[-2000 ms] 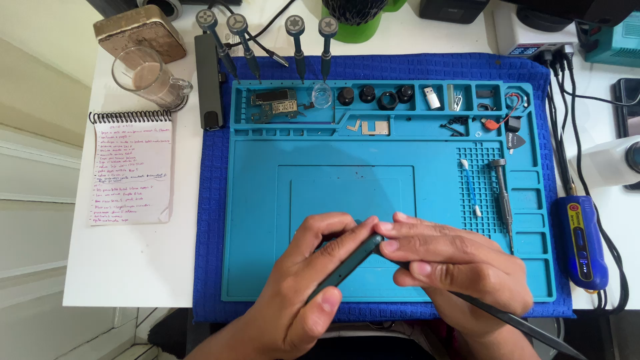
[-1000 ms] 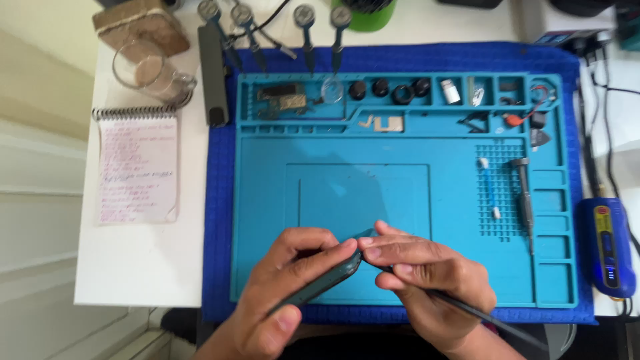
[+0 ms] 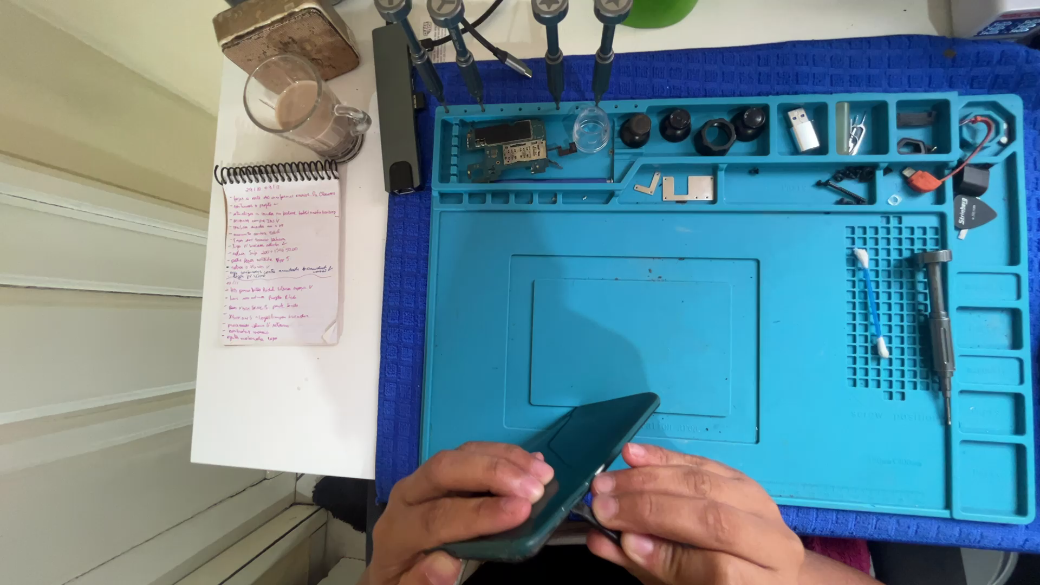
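My left hand (image 3: 467, 512) grips a dark green smartphone (image 3: 597, 435) by its lower part, thumb beneath and fingers on its flat face. The phone is tilted above the front of a teal silicone repair mat (image 3: 796, 325). At its long side edge, my right hand (image 3: 691, 520) pinches a thin black tool or cable (image 3: 597, 524), only a short piece of which shows; whether it touches the phone cannot be told. A precision screwdriver (image 3: 940, 333) and a cotton swab (image 3: 872, 305) lie on the mat's right side. A circuit board (image 3: 510, 150) rests in a top compartment.
Several screwdrivers (image 3: 554, 49) stand along the mat's back edge, beside a black bar-shaped device (image 3: 398, 106). At the left are a glass mug with a brown drink (image 3: 305, 114) and a spiral notebook (image 3: 280, 260) with handwriting. A blue cloth (image 3: 402, 325) lies beneath the mat.
The phone has been turned in my left hand, so its broad green face now shows. My right hand has shifted from its end to its long side edge. The view has moved.
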